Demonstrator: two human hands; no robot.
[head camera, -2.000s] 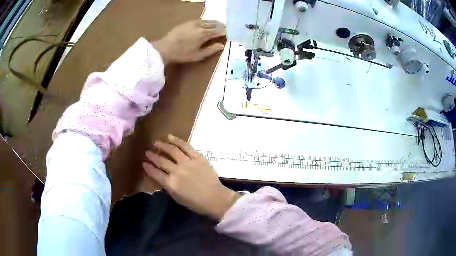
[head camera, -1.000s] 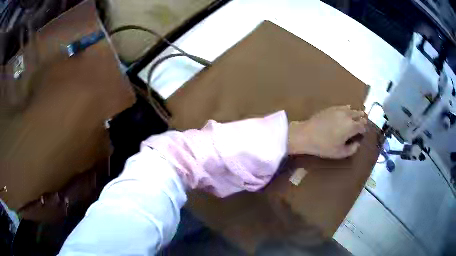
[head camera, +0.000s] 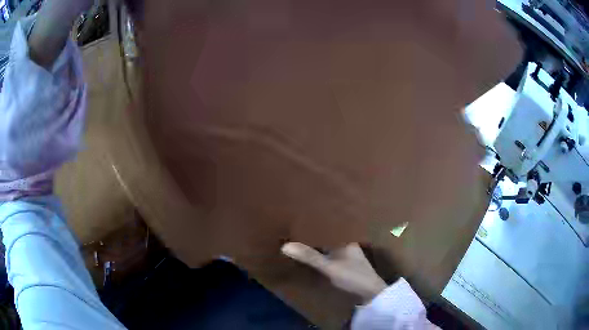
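A large brown panel (head camera: 310, 129), blurred, is raised close to the camera and fills the middle of the view. Under its lower right side lies another brown surface (head camera: 445, 232) with a small pale tag (head camera: 399, 229). My left hand (head camera: 61, 19) is at the top left corner, partly cut off and blurred, so its fingers and any hold do not show. My right hand (head camera: 345, 267) is at the raised panel's lower edge, thumb pointing left; its other fingers are hidden, so its grip cannot be told.
The white sewing machine head (head camera: 533, 129) stands at the right, its foot beside the brown work's right edge. The white table (head camera: 510, 277) runs below it with a printed ruler. More brown pieces (head camera: 90, 193) lie at the left, with dark fabric at the bottom.
My left hand has left the panel near the machine and moved to the far upper left. A brown panel has risen across the view. My right hand has come into view at the bottom.
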